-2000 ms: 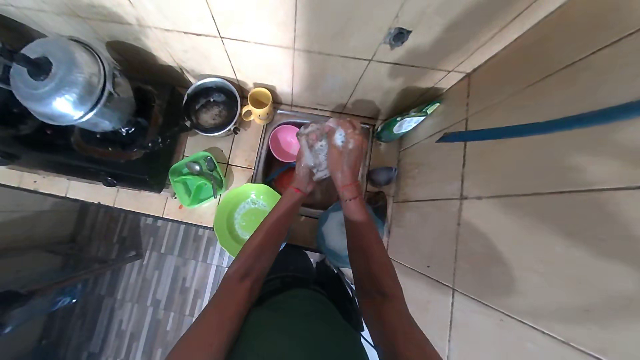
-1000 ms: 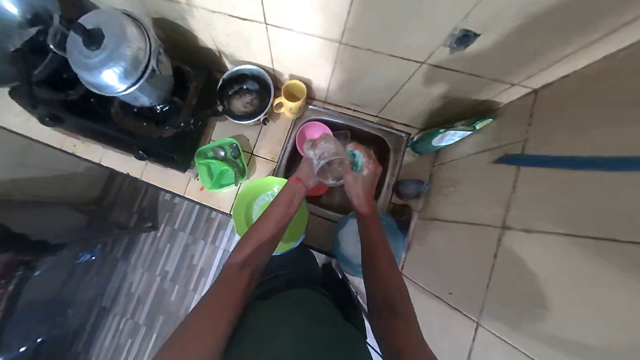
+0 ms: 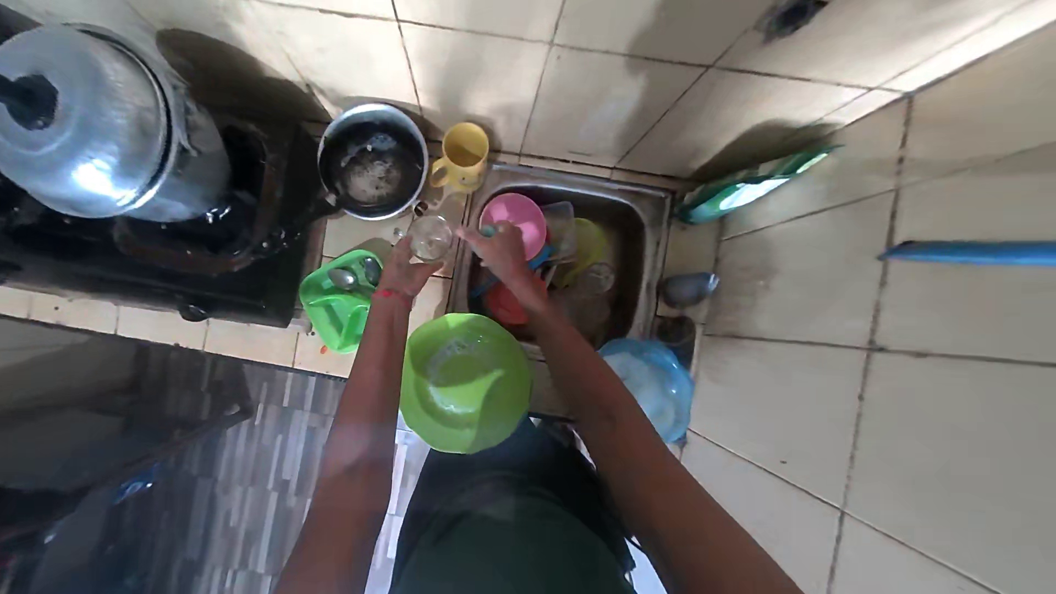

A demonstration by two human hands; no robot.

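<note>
My left hand (image 3: pixel 404 271) grips a clear glass mug (image 3: pixel 431 238) over the tiled counter, between the yellow mug and the green divided tray. Over the left part of the sink, my right hand (image 3: pixel 499 252) has a small green-blue thing at its fingers, perhaps a sponge, beside the pink bowl (image 3: pixel 516 221). Below the hand lies a red dish (image 3: pixel 510 302). Further right in the metal sink (image 3: pixel 656 239) are a clear plastic container (image 3: pixel 558 229), a yellow-green dish (image 3: pixel 587 247) and a clear glass (image 3: pixel 600 278).
A lime-green basin (image 3: pixel 466 384) sits at the counter's front edge, a blue basin (image 3: pixel 656 388) right of it. Left are a green divided tray (image 3: pixel 337 305) with spoons, a blackened pan (image 3: pixel 373 165), a yellow mug (image 3: pixel 464 157) and a kettle (image 3: pixel 91 124) on the stove. A green bottle (image 3: pixel 742 190) stands behind right.
My hands were together over the sink around a clear, soapy thing; now they are apart. The left hand has moved left over the counter with the glass mug.
</note>
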